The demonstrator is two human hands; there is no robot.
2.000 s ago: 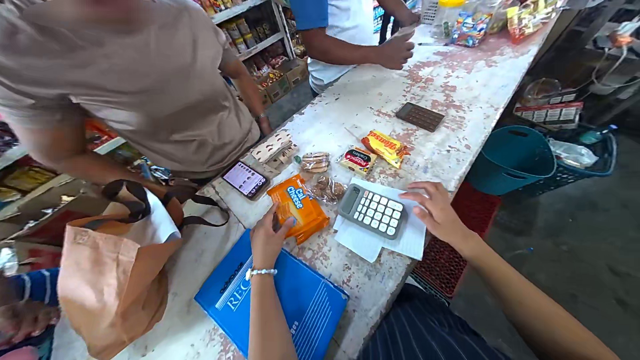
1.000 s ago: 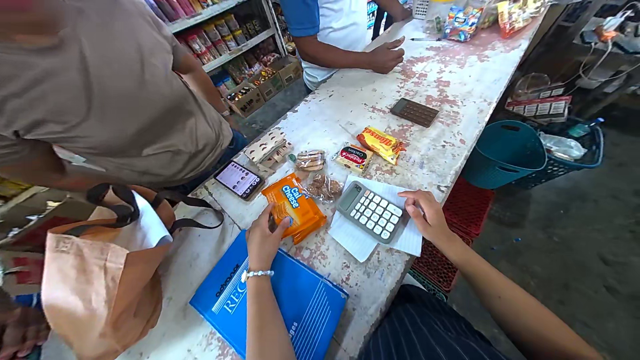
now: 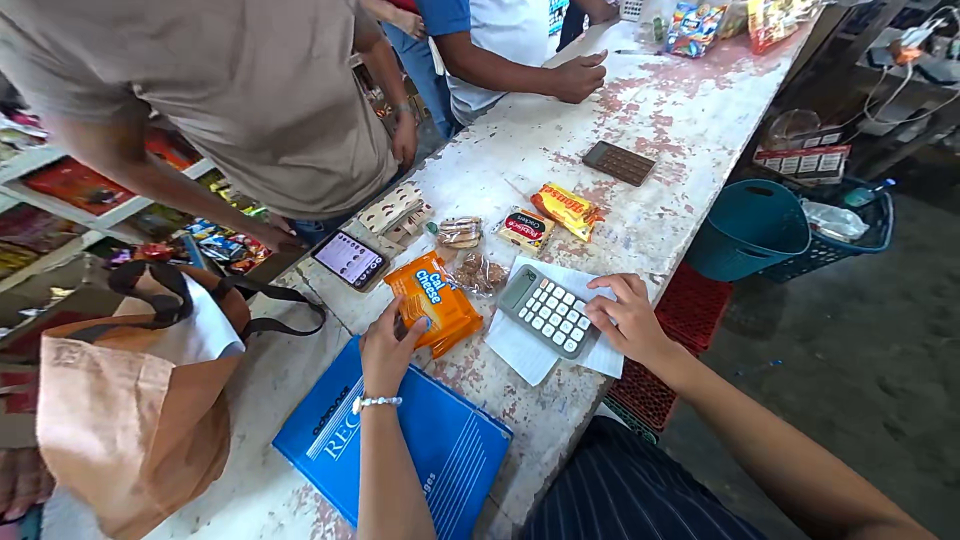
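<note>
My left hand (image 3: pixel 388 349) rests with its thumb and fingers on the lower left edge of the orange Cal Cheese wafer packs (image 3: pixel 442 300). My right hand (image 3: pixel 628 315) is at the right side of a grey calculator (image 3: pixel 546 311), fingertips at its keys. Under the calculator lie white paper sheets (image 3: pixel 525 364). A blue record book (image 3: pixel 450 450) is beneath my left forearm. Above the calculator are a clear bag of brown snacks (image 3: pixel 480 273), a pack of sandwich biscuits (image 3: pixel 459 232), a cracker pack (image 3: pixel 525 228) and a yellow Hansel pack (image 3: pixel 568 211).
A phone (image 3: pixel 350 259) with a lit screen and a patterned pouch (image 3: pixel 395 214) lie near a person in a brown shirt. A brown bag (image 3: pixel 135 405) stands at left. A dark brown slab-like item (image 3: pixel 619 163) lies farther up the counter. Teal basket (image 3: pixel 750 229) at right.
The person in the brown shirt has moved an arm down beside the counter, near the phone. My left hand stays at the wafer packs and my right hand stays beside the calculator.
</note>
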